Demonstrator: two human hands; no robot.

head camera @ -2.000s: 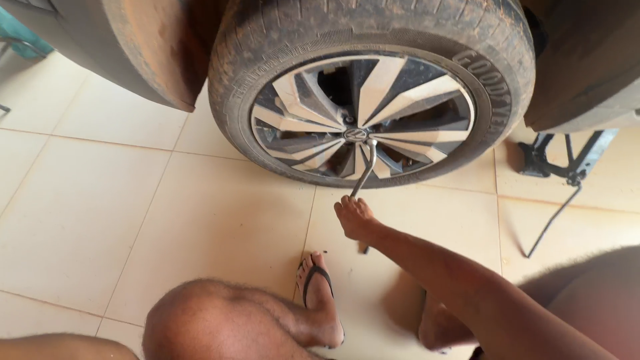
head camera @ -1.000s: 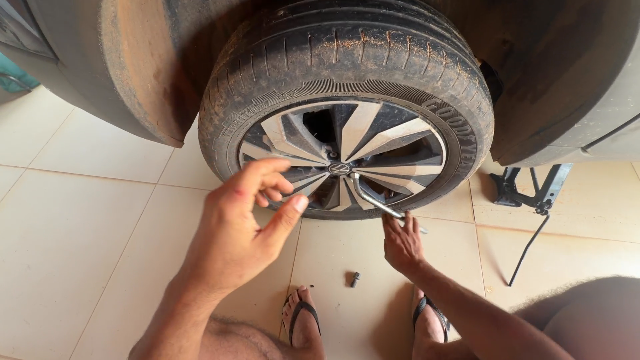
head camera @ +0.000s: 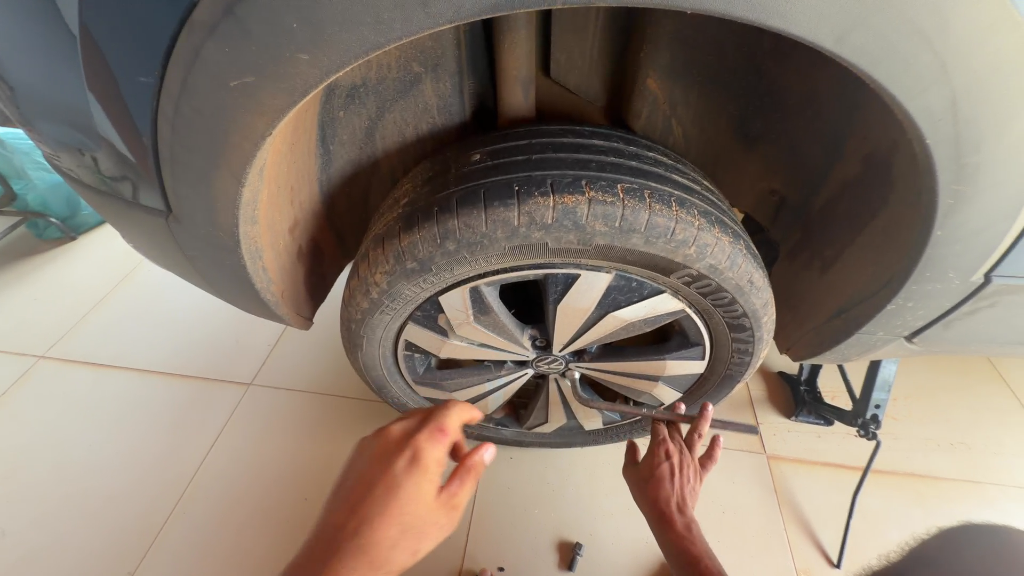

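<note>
A wheel with a black Goodyear tyre [head camera: 560, 216] and a two-tone Volkswagen alloy rim [head camera: 584, 308] stands in the wheel arch. An L-shaped lug wrench [head camera: 616, 406] meets the wheel near its hub, its handle reaching right. My right hand [head camera: 670, 472] has its fingers spread, the fingertips lying across that handle without wrapping round it. Left of the wrench, my left hand [head camera: 400, 480] is slightly blurred, in front of the rim's lower left, with bent fingers and the thumb apart; nothing shows in it. A small dark bolt-like piece [head camera: 576, 556] lies on the floor below.
The wheel arch trim [head camera: 204, 176] curves over the tyre. At right, a scissor jack [head camera: 860, 404] stands under the car's side, its crank rod [head camera: 860, 500] slanting down to the tiled floor [head camera: 104, 448]. A teal plastic bag [head camera: 44, 188] is at far left.
The wrench handle has swung up and rightward, from steeply downward to nearly level. My right hand has gone from gripping it to spread fingers against it. The view has tilted upward.
</note>
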